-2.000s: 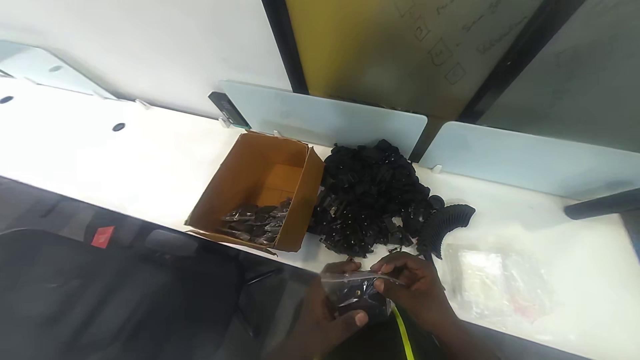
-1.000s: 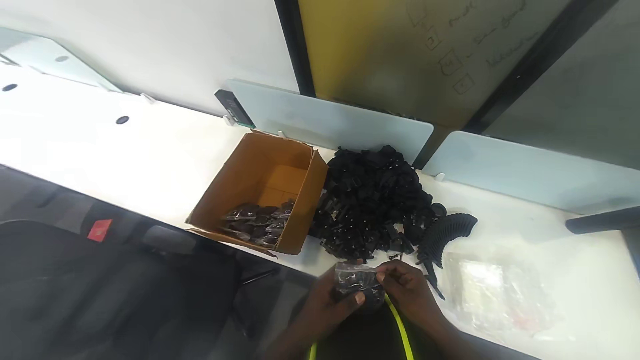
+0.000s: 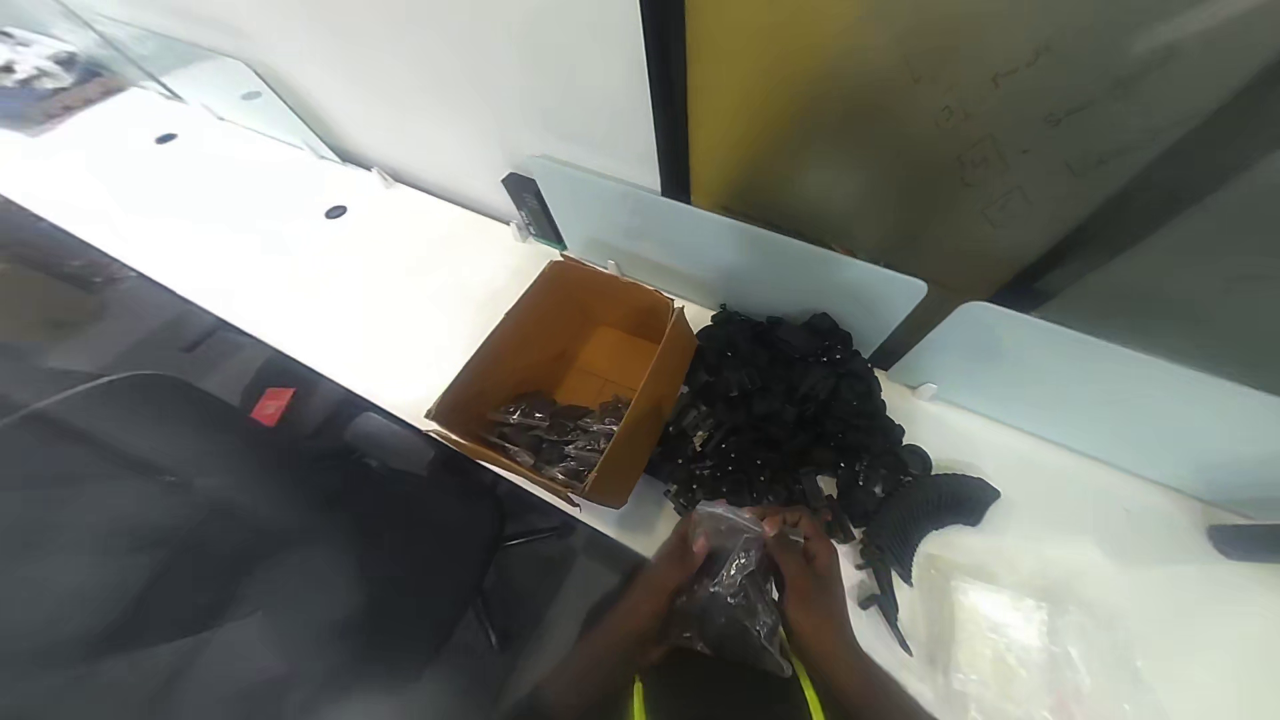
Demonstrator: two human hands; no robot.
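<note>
Between my hands, near the front edge of the table, is a clear plastic zip bag with dark parts inside. My left hand grips its left side, and my right hand holds its upper right edge. Just beyond lies a large heap of small black parts. Left of the heap stands an open cardboard box with several filled clear bags at its bottom. A curved row of stacked black pieces lies to the right of the heap.
Flat clear plastic bags lie on the white table at the right. Frosted glass dividers run along its back, with a small dark box by one. A black chair is at the lower left.
The bag in my hands now hangs lower and shows more of its length, with its top edge upright between my fingers. The view has shifted somewhat to the left.
</note>
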